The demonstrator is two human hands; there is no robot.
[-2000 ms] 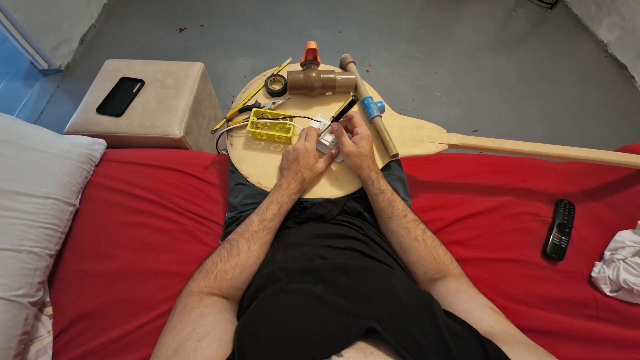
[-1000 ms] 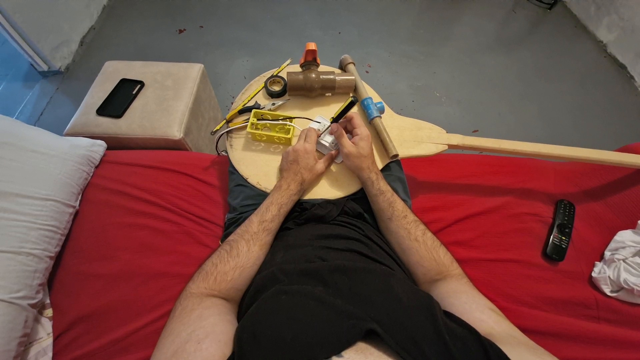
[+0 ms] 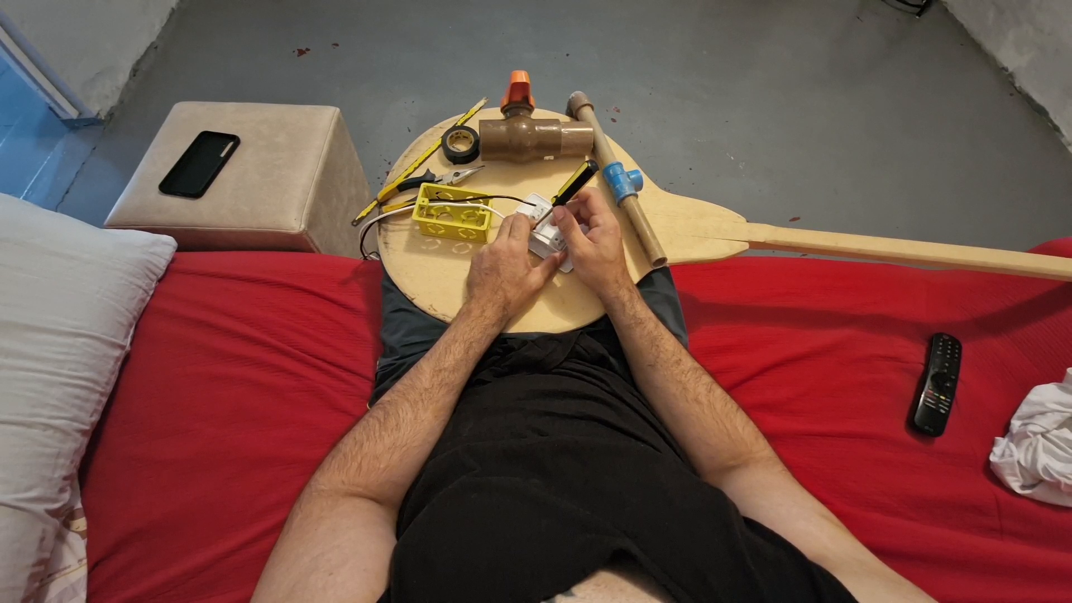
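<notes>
My left hand (image 3: 508,266) grips the left side of a white electrical wall-plate module (image 3: 548,238) above a round wooden board (image 3: 419,276) on my lap. With my right hand (image 3: 596,243) I hold a screwdriver (image 3: 575,182) with a black and yellow handle; its shaft slants down to the module, where my fingers partly hide the tip. A black wire (image 3: 494,198) and a white wire (image 3: 469,207) run from the module across a yellow electrical box (image 3: 452,224), just left of my left hand.
On the board lie long-nose pliers (image 3: 431,179), black tape (image 3: 461,145), a yellow folding rule (image 3: 423,159), a brown ball valve (image 3: 523,138) and a brown pipe (image 3: 643,226) with a blue tee (image 3: 622,180). A phone (image 3: 199,164) rests on the ottoman (image 3: 226,201); a remote control (image 3: 936,385) lies right.
</notes>
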